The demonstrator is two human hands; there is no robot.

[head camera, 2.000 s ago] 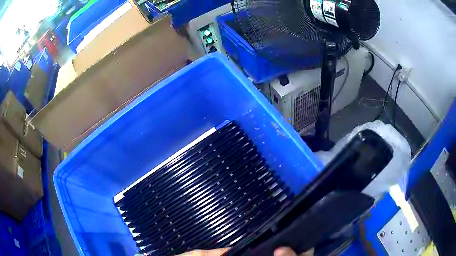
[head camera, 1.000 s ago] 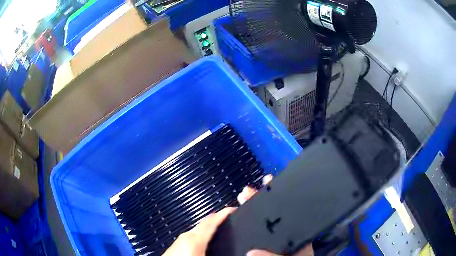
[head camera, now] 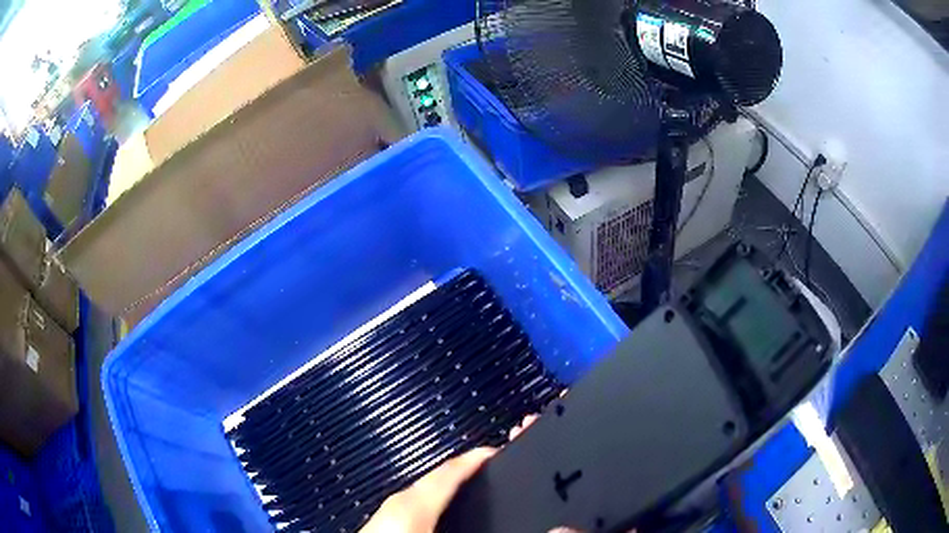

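Note:
A long black plastic cover (head camera: 614, 416) is held over the right rim of the blue tote, its inner face with small clips and a recessed end turned up. My left hand (head camera: 442, 489) grips its left edge, the fingertips showing along that edge. Of my right hand only a sliver shows at the bottom edge, under the cover (head camera: 567, 530); its grip is hidden. In the blue tote (head camera: 291, 281) a dense row of black covers (head camera: 385, 401) stands on edge, with a white liner strip (head camera: 333, 354) along the far side.
A brown carton (head camera: 229, 177) stands beyond the tote. A black pedestal fan (head camera: 666, 208) and a pale vented machine (head camera: 624, 245) are behind. At right, another black cover (head camera: 885, 448) lies across the perforated plate (head camera: 817, 505). Cartons (head camera: 36, 354) are at far left.
The held cover has turned from edge-on to showing its inner face, then tilted slightly further. My left hand has come into fuller view along its edge; my right hand has nearly left the picture.

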